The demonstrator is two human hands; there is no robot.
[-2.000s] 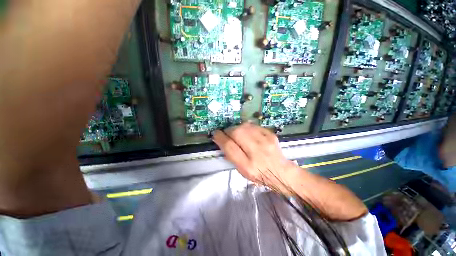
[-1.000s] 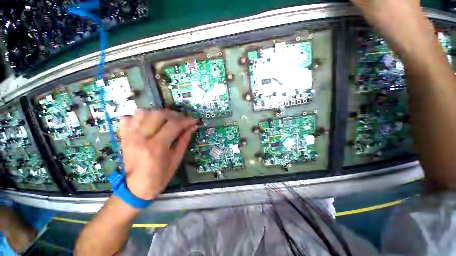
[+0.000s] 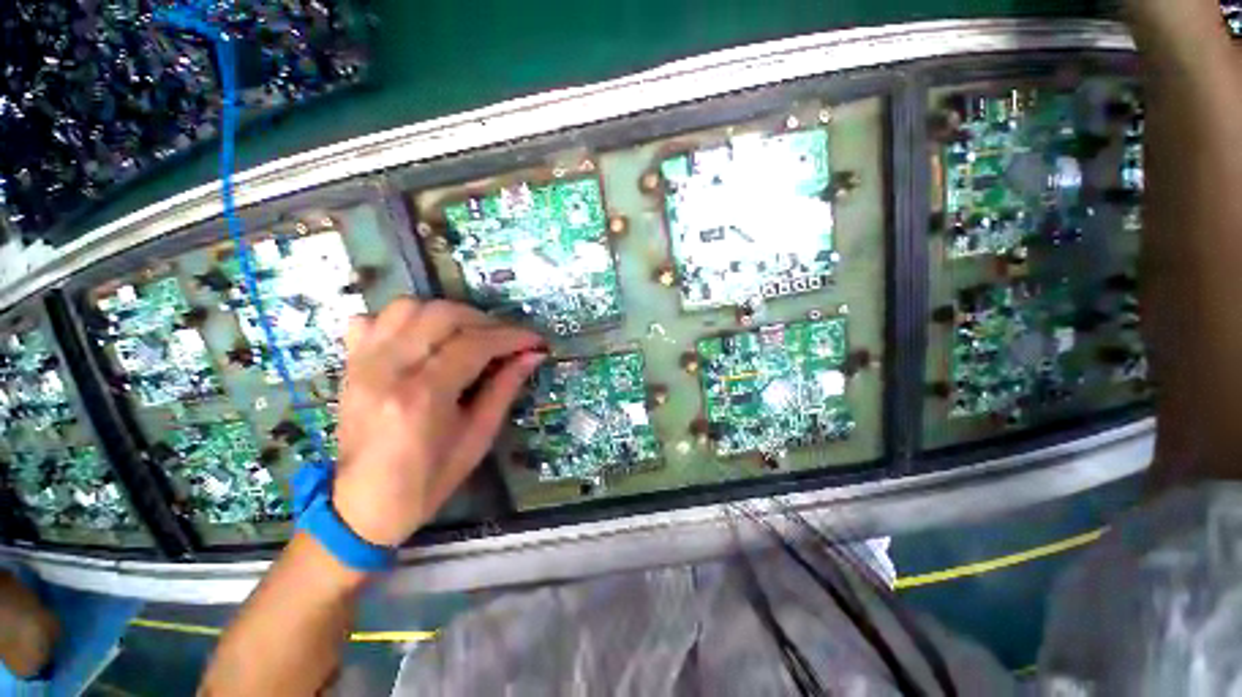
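Note:
My left hand [image 3: 422,402], with a blue wrist strap [image 3: 334,524], is over the left side of the middle pallet [image 3: 667,334]. Its thumb and forefinger are pinched together at the upper left corner of the lower left circuit board [image 3: 588,415]. Whether they hold a small part cannot be told. An upper left board [image 3: 538,252], a glare-white upper right board [image 3: 752,218] and a lower right board [image 3: 776,388] lie on the same pallet. My right forearm runs up the right edge; its hand is cut off by the top edge.
A blue cord [image 3: 234,204] runs from the strap to the upper left, across the boards. Dark parts [image 3: 123,95] lie heaped beyond the far rail [image 3: 545,109]. More pallets lie left and right. A near rail [image 3: 654,528] borders them. Another person's blue sleeve [image 3: 82,633] shows lower left.
The view has turned left from the earliest frame, bringing my strapped left hand into sight. Since one second ago that hand has barely moved; my right hand has gone out at the top.

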